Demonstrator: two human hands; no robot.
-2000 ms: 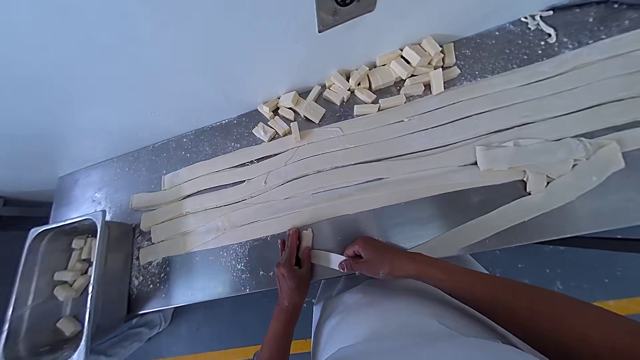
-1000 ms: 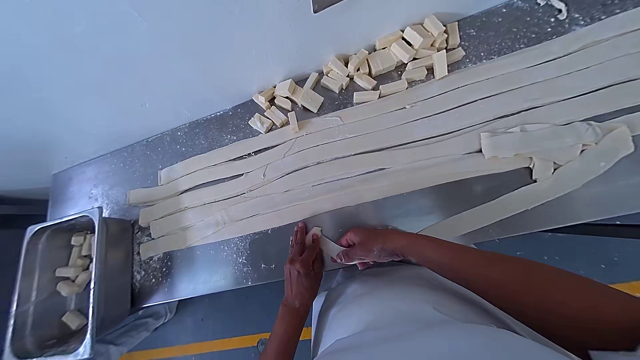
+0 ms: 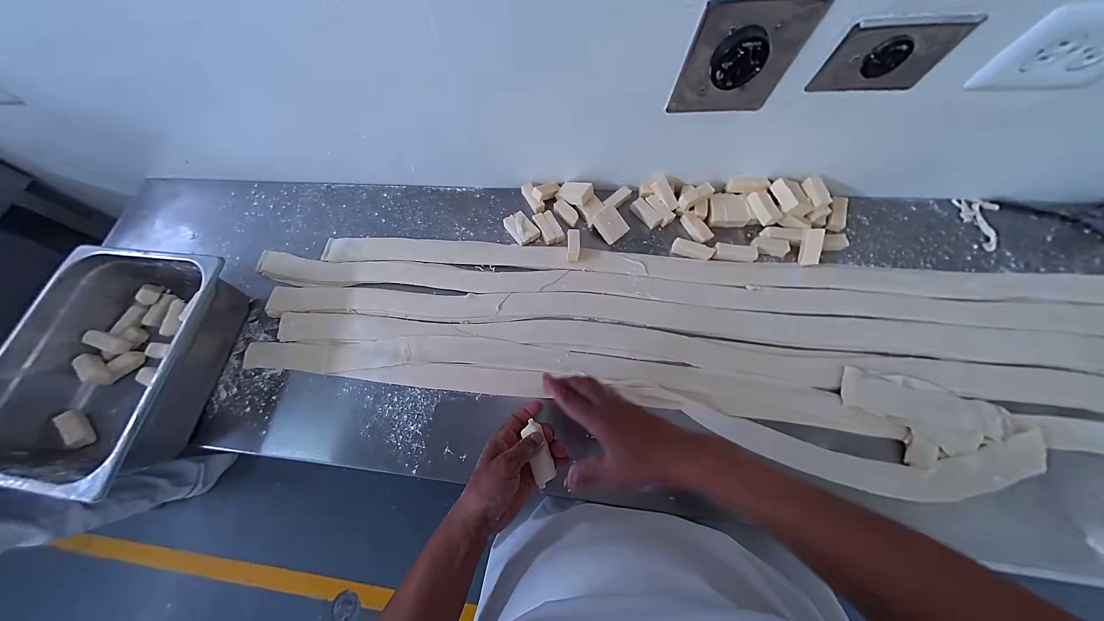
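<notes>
My left hand (image 3: 517,461) holds a small dough-wrapped piece (image 3: 540,454) in its fingers, over the near edge of the steel table. My right hand (image 3: 617,431), somewhat blurred, is spread just right of it, its fingertips at the near edge of a long dough strip (image 3: 483,379). Several flat strips of dough (image 3: 733,310) run side by side along the table. One loose strip (image 3: 811,453) curves away to the right of my right hand, near a folded dough piece (image 3: 927,410). Behind the strips lie several pale cut blocks (image 3: 729,210), possibly cheese.
A deep steel pan (image 3: 211,276) with several pale pieces (image 3: 108,342) stands at the left end of the floured steel table (image 3: 345,431). A wall with sockets (image 3: 739,58) bounds the far side. Dough scraps (image 3: 979,222) lie at the back right.
My right hand has let go of the dough at my left hand and moved up to the strips. The loose strip's near end has moved from my hands to the strips. The view has turned.
</notes>
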